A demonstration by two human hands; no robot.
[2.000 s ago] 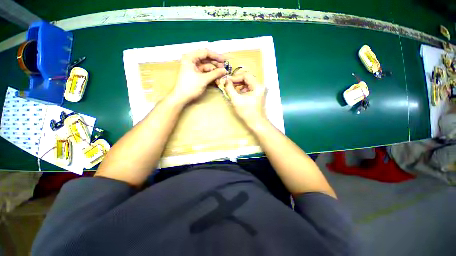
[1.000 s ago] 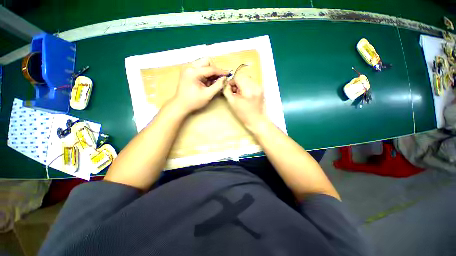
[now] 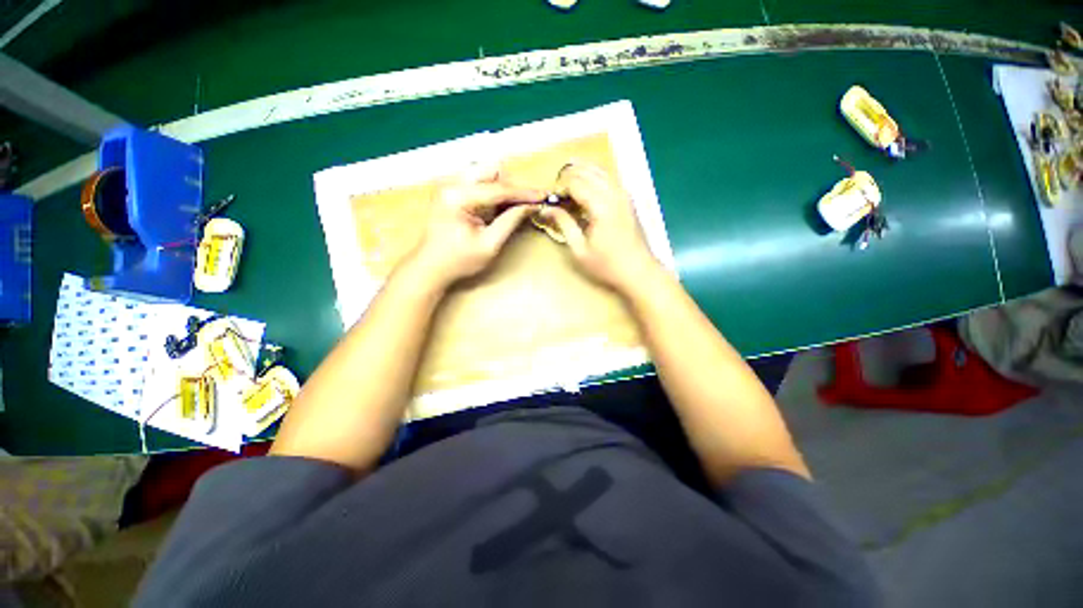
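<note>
My left hand [image 3: 470, 226] and my right hand [image 3: 597, 226] meet above the upper part of the tan work mat [image 3: 511, 327]. Their fingertips pinch a small wired unit [image 3: 552, 221], of which a yellowish edge shows below the fingers. A tiny dark and light bit shows between the fingertips. A thin dark lead curves by my right fingers. Most of the unit is hidden by the fingers, and the fine detail is too small to tell.
A blue tape dispenser [image 3: 163, 214] with an amber tape roll [image 3: 107, 204] stands left. White-and-yellow units lie beside it, on the dotted sheet [image 3: 101, 356], and right of the mat [image 3: 849, 202]. A pale scuffed rail [image 3: 570, 59] runs behind. A red object [image 3: 926, 378] is below right.
The view has shifted, so the bench things at the left sit further right and lower. My right fingers have moved up at the unit, and its lead shows less. Both hands stay together.
</note>
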